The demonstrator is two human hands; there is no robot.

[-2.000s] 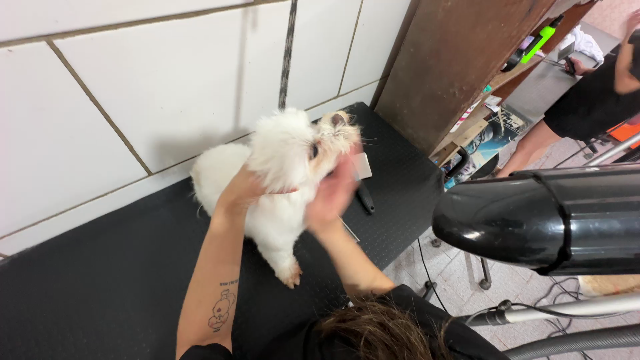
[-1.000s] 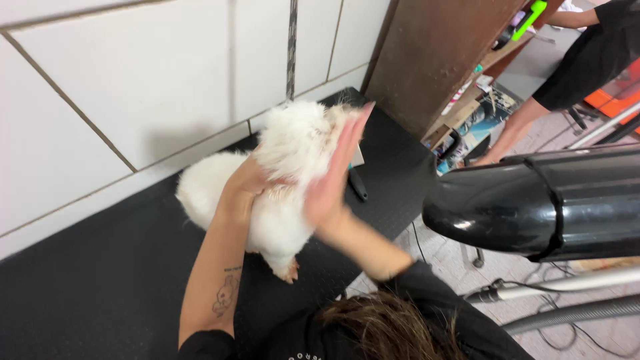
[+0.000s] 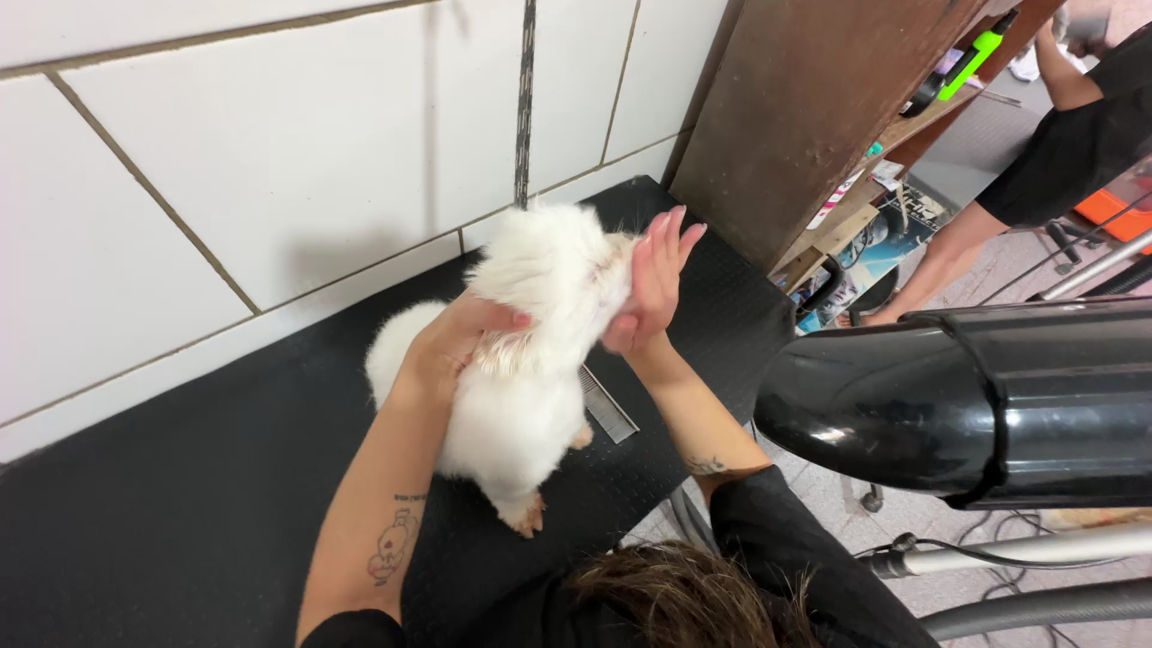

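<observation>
A small white dog [image 3: 513,405] sits on a black textured grooming table [image 3: 180,504], its head turned toward the right. My left hand [image 3: 463,333] grips the fur at the side and back of its neck, the thumb on top. Against the right side of its muzzle lies my right hand [image 3: 655,279], palm flat and fingers extended. A metal grooming comb [image 3: 612,409] rests on the table between the dog and my right forearm, partly hidden by the dog. Behind the dog's head hangs a patterned black-and-grey leash [image 3: 524,108].
White wall tiles [image 3: 270,144] border the table's far side. A brown wooden shelf unit [image 3: 801,117] stands at its right end. A large black dryer nozzle [image 3: 864,405] juts in from the right, above hoses and cables. Another person [image 3: 1053,162] in black stands beyond.
The dog's face, visible two seconds ago, has turned away. My right hand has come to lie flat at its muzzle. The comb shows more fully now.
</observation>
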